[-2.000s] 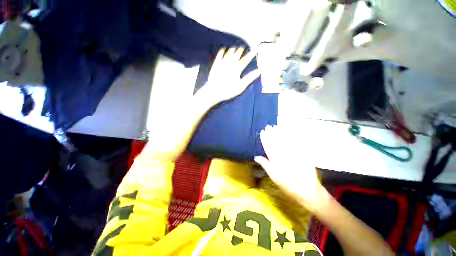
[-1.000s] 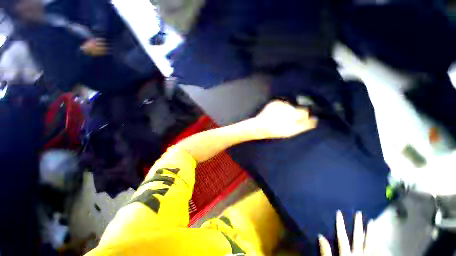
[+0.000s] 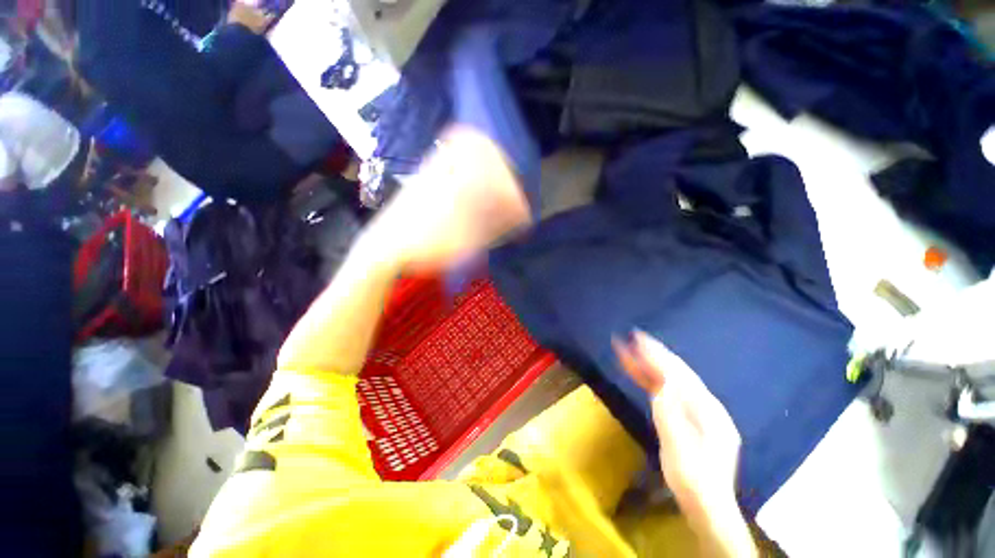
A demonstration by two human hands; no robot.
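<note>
A large navy garment panel (image 3: 720,327) lies across the white table and hangs over its near edge by my lap. My left hand (image 3: 464,202) is blurred and raised left of the panel, closed around a blurred blue cloth piece (image 3: 496,98) that sticks out above and below the fist. My right hand (image 3: 693,425) lies on the near part of the panel, fingertips towards the upper left; whether it grips the cloth is unclear.
A red slotted basket (image 3: 464,349) is below the table edge. Dark garments (image 3: 655,71) are heaped at the back. A yellow-green mark (image 3: 856,367) and small metal parts are at the right. Another person's dark sleeve (image 3: 164,98) shows upper left.
My left hand has moved left and up off the panel, with the blue piece now visible in it. My right hand has come up from the bottom edge onto the panel.
</note>
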